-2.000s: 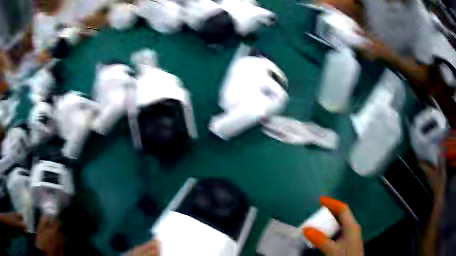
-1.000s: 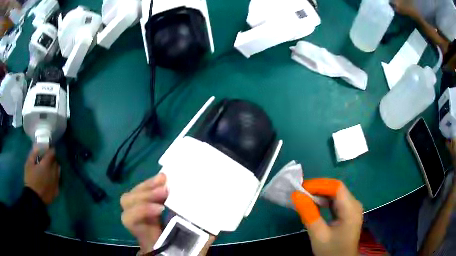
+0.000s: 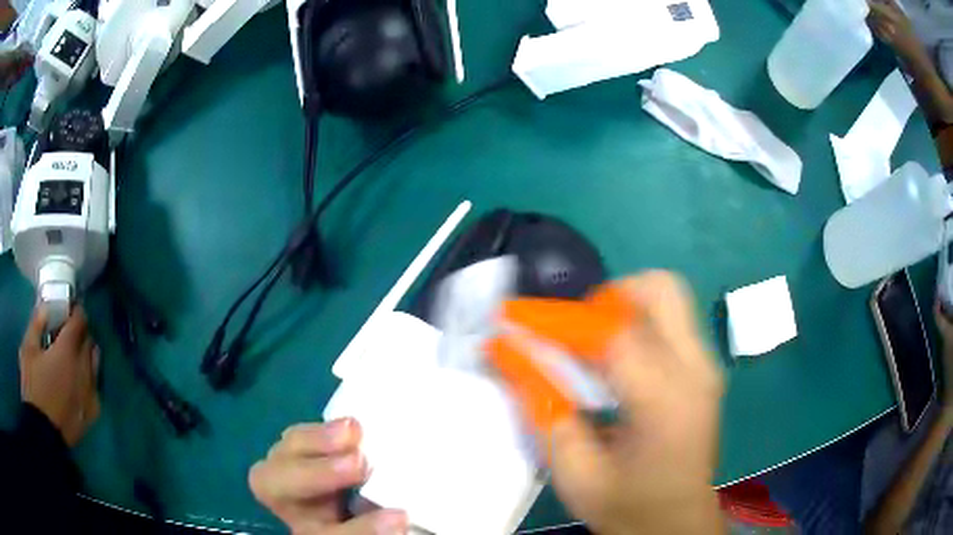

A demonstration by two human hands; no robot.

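Observation:
A white security camera [image 3: 439, 439] with a black ball end [image 3: 559, 256] and a white antenna bar lies tilted before me, ball end away from me. My left hand [image 3: 319, 475] grips its white housing at the lower left. My right hand [image 3: 637, 397], blurred, has orange finger cots on thumb and finger. It pinches a greyish-white wiping cloth [image 3: 475, 298], which is against the camera where housing and black ball meet. The hand hides the housing's right side.
Another camera [image 3: 371, 57] with black cables [image 3: 303, 246] stands beyond. A white folded camera [image 3: 627, 47], crumpled strip [image 3: 721, 125], white square [image 3: 761, 316], two bottles [image 3: 820, 52] and a smartphone [image 3: 904, 350] are rightward. At left, another person's hand [image 3: 60, 371] holds a camera [image 3: 63, 209].
My right hand has moved up and left from beside the camera, bringing the cloth onto it. The camera has turned slightly, and its bracket opening is no longer visible. My left hand still grips it.

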